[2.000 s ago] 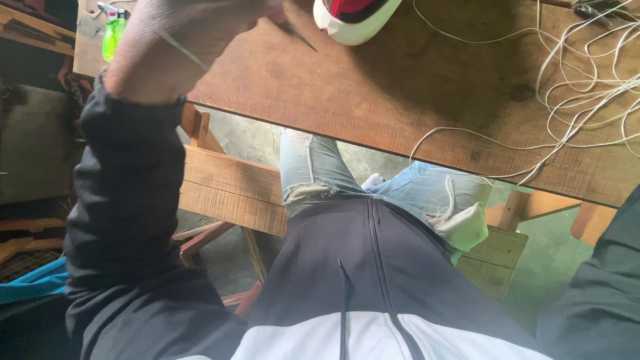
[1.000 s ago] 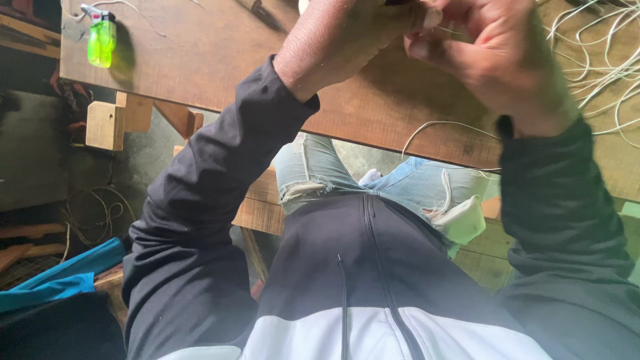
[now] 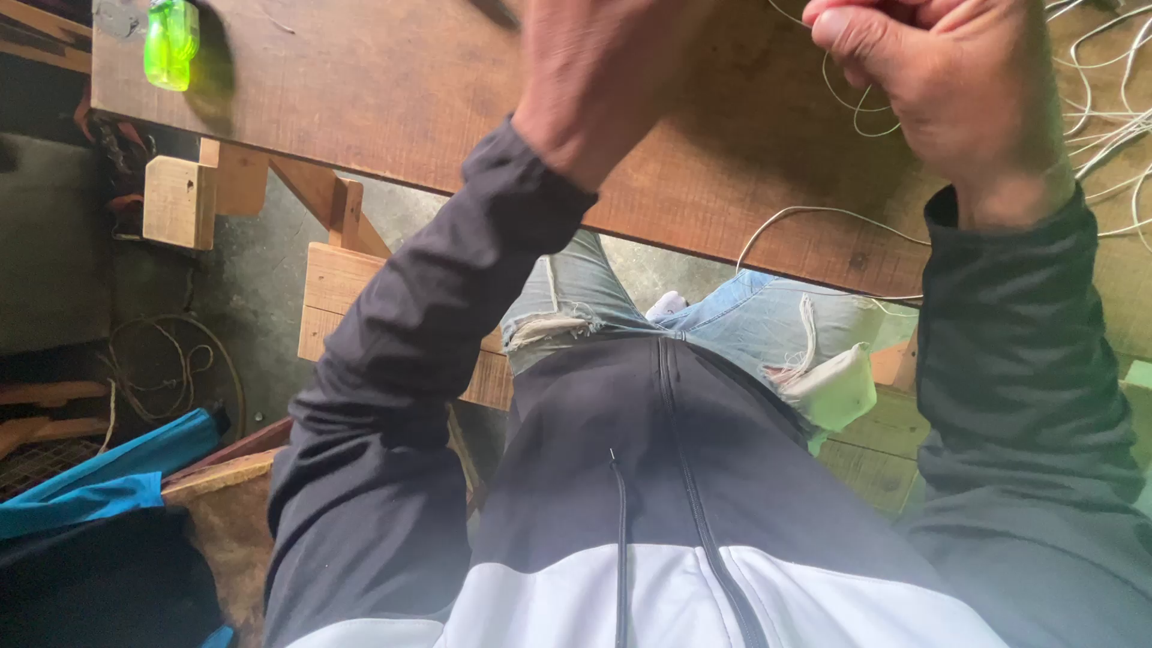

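Observation:
My left hand (image 3: 607, 81) reaches over the wooden table (image 3: 378, 99) at the top middle; its fingers lie beyond the upper edge of the view, so what it holds is hidden. My right hand (image 3: 945, 85) is at the upper right with its fingers curled and the thumb pressed to the forefinger, on a thin white cord (image 3: 832, 90) that trails from the fingertips in a small loop. Another stretch of white cord (image 3: 810, 211) curves over the table's near edge beneath my right wrist.
A green translucent lighter (image 3: 169, 45) is on the table's left end. Tangled white cord (image 3: 1116, 135) spreads over the right side. Under the table are wooden beams (image 3: 180, 202) and my legs in ripped jeans (image 3: 576, 288). Blue fabric (image 3: 108, 468) lies at lower left.
My right hand, out of view two seconds ago, came in over the table and has since moved right, apart from my left hand. The red and white object seen first is out of view.

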